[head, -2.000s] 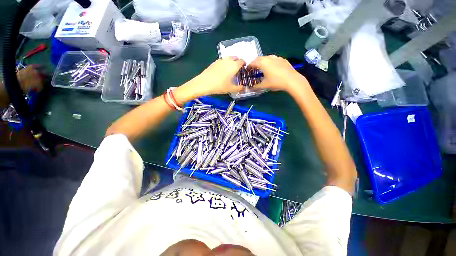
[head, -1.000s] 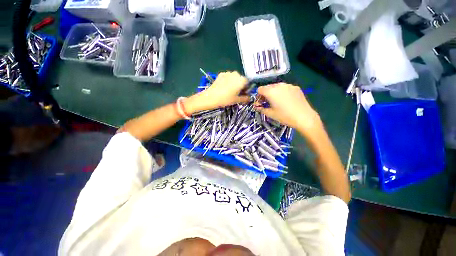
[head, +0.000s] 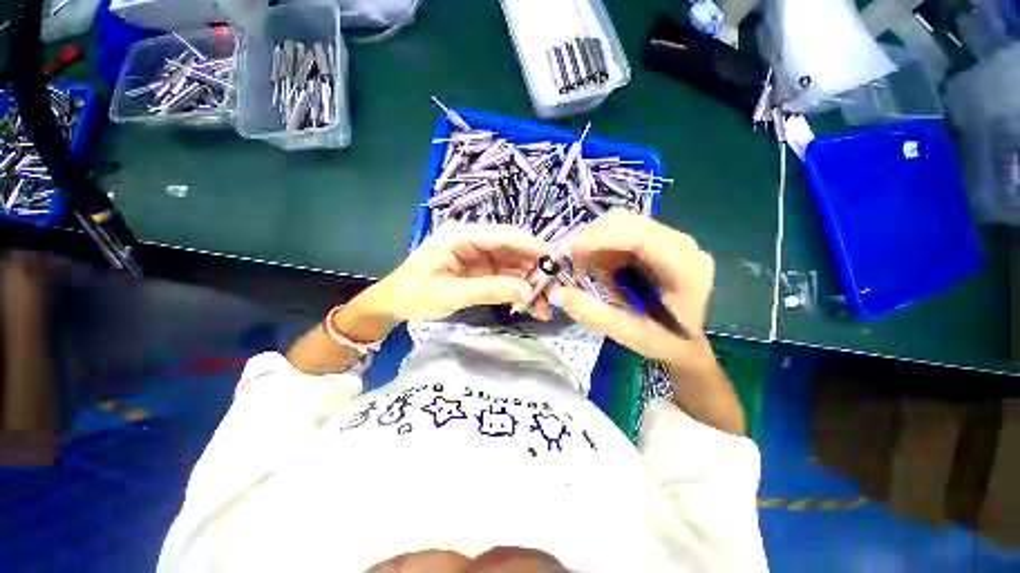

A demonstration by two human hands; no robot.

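My left hand (head: pixel 475 272) and my right hand (head: pixel 638 280) meet over the near edge of the blue work tray (head: pixel 425 213). Between their fingertips is a metal cylindrical part (head: pixel 549 265), its dark round end with a bright centre facing up. My left hand grips it; my right fingertips touch it. A slim dark pen-like tool (head: pixel 651 300) with blue on it lies in my right hand. The tray is heaped with silver metal parts (head: pixel 503 179). The hands hide the tray's near side, and whether more parts are held cannot be told.
A clear box (head: pixel 548 109) with white lining beyond the tray holds a short row of parts. Two clear tubs (head: pixel 241 129) with loose parts stand at left, another filled blue tray (head: pixel 81 134) at far left. A flat blue tray (head: pixel 895 224) and a black pouch (head: pixel 705 69) are at right.
Both hands have come from the lined box back to the tray and then to its near edge, close to my body. The lined box, hidden under the hands earlier, now shows its row of parts.
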